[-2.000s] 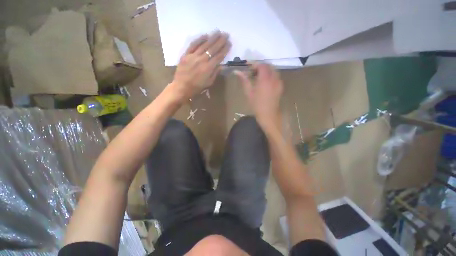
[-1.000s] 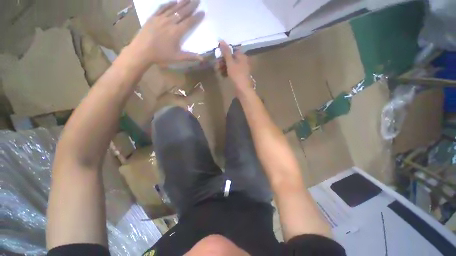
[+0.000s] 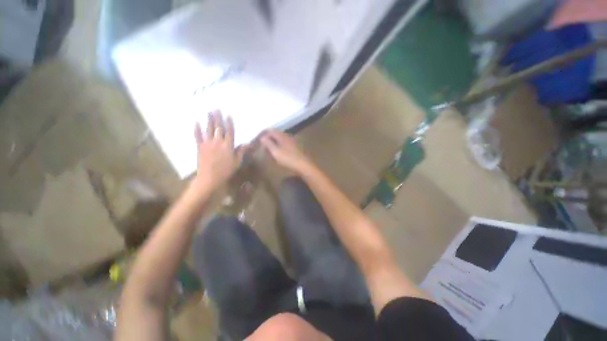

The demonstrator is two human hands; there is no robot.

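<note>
A large white printed carton (image 3: 259,73) with black panels lies on the floor in front of me, slanting up to the right, its near white flap at the left. My left hand (image 3: 216,153) lies palm down with spread fingers on the flap, close to its near edge. My right hand (image 3: 283,150) is at the carton's near edge, just right of the left hand, with its fingers bent at the edge. The picture is blurred, and I cannot tell whether the right fingers pinch anything.
Another printed carton (image 3: 459,280) lies at the lower right. Brown cardboard sheets (image 3: 426,226) cover the green floor (image 3: 429,53). Torn cardboard (image 3: 60,233) lies at the left, with shiny plastic film (image 3: 40,320) below it. Clear crumpled film (image 3: 484,140) and a blue object (image 3: 556,63) are at the right.
The view has turned and more of the carton shows, now slanted. My left hand has moved from the flap's far-left part to near its close edge. The small white piece at my right fingertips no longer shows.
</note>
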